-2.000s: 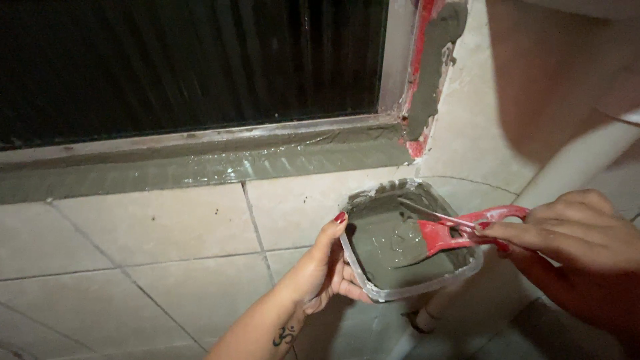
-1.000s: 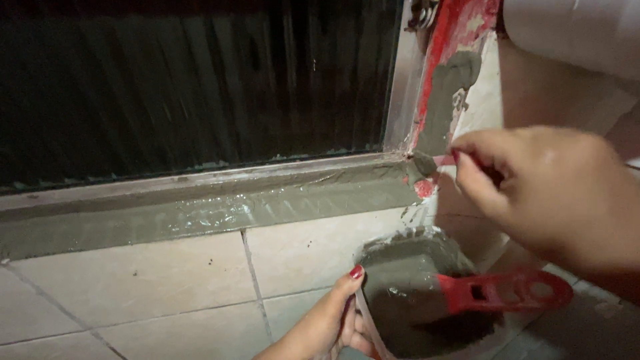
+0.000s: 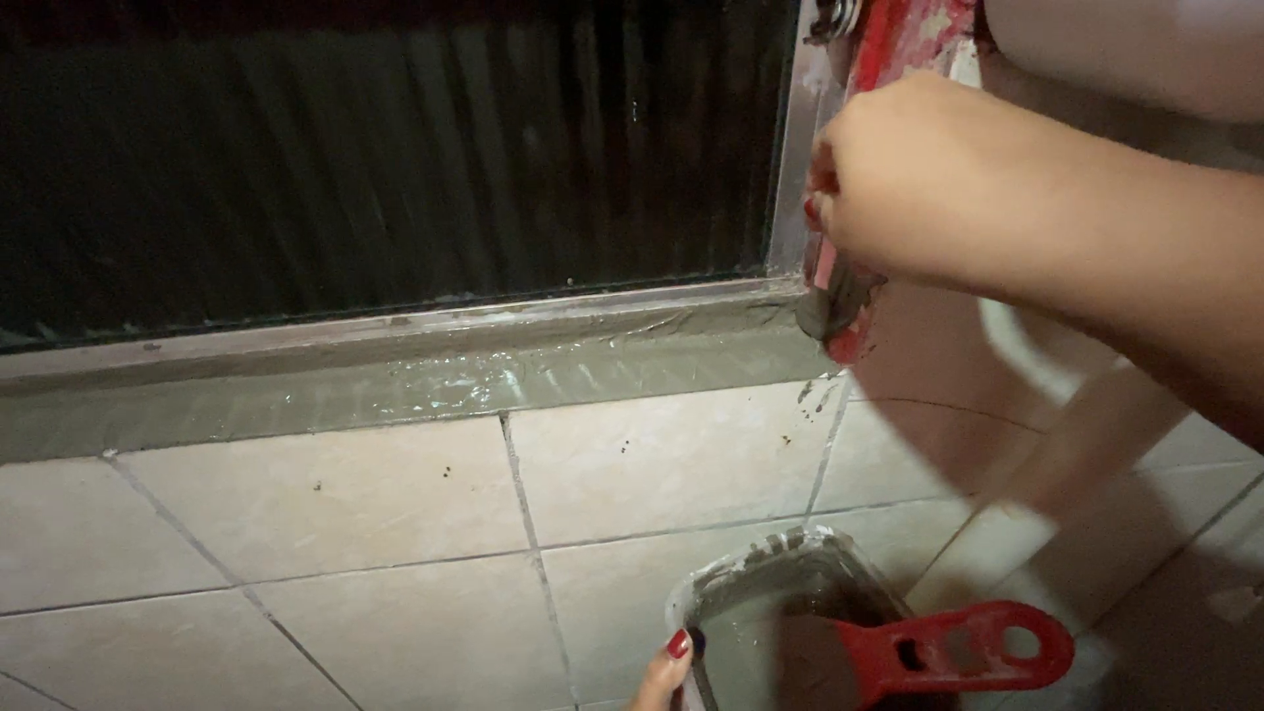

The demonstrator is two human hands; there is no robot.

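Observation:
My right hand grips a small tool, of which only a short pinkish-red part shows below the fingers, beside the lower right corner of the window frame. Grey wet mortar lies there at the tool's lower end. My left hand, mostly cut off by the bottom edge, holds the rim of a clear plastic tub containing grey mortar. A scraper with a red plastic handle rests across the tub. Smooth, shiny grey mortar covers the ledge under the window.
Dark window glass in a metal frame fills the upper left. Beige wall tiles bear small dark specks. A pale rounded fixture is at the upper right, and a light pipe slants below my right arm.
My right hand has left the red-handled scraper in the tub and moved up to the window's side edge with a small tool. The tub sits lower in view.

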